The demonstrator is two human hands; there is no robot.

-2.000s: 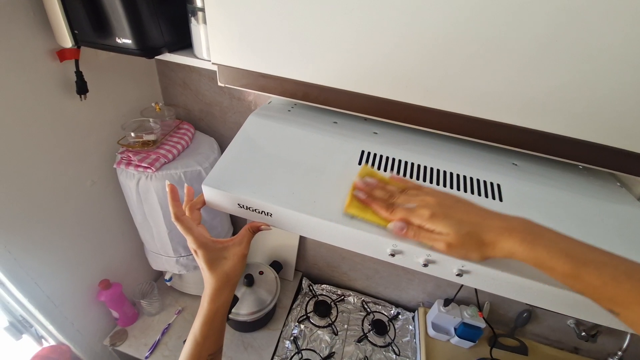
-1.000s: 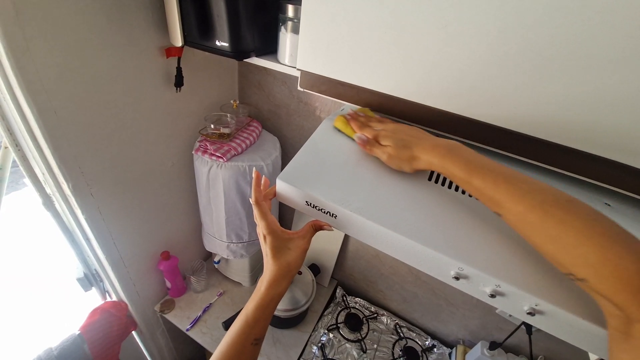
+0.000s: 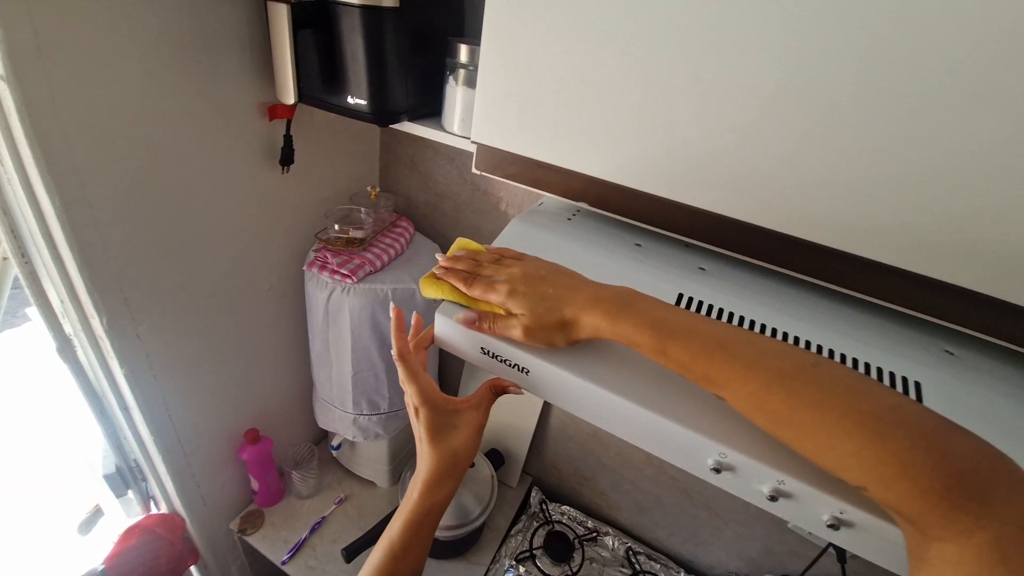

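Note:
My right hand point(image 3: 528, 296) presses a yellow sponge cloth point(image 3: 460, 280) against the left end of a white Suggar range hood point(image 3: 592, 376). Part of the cloth sticks out past the hood's left edge. Below it, my left hand point(image 3: 440, 392) is at the hood's front left corner, its thumb under the lower edge and its fingers spread upward beside the end. Black vent slots point(image 3: 800, 344) run along the hood's top, and knobs point(image 3: 771, 493) line its front. My right forearm crosses over the hood and hides part of its top.
A covered water dispenser point(image 3: 356, 352) holds a checked cloth point(image 3: 364, 252) and glass dishes point(image 3: 349, 226). Below are a pressure cooker point(image 3: 468, 500), a foil-covered stove point(image 3: 560, 544), a pink bottle point(image 3: 260, 468) and a purple toothbrush point(image 3: 314, 528). A white cabinet point(image 3: 744, 136) overhangs the hood.
My right hand has moved with the yellow cloth from the vent slots to the hood's top back left, then forward to its left front end. My left hand remains at the corner. The view has shifted left.

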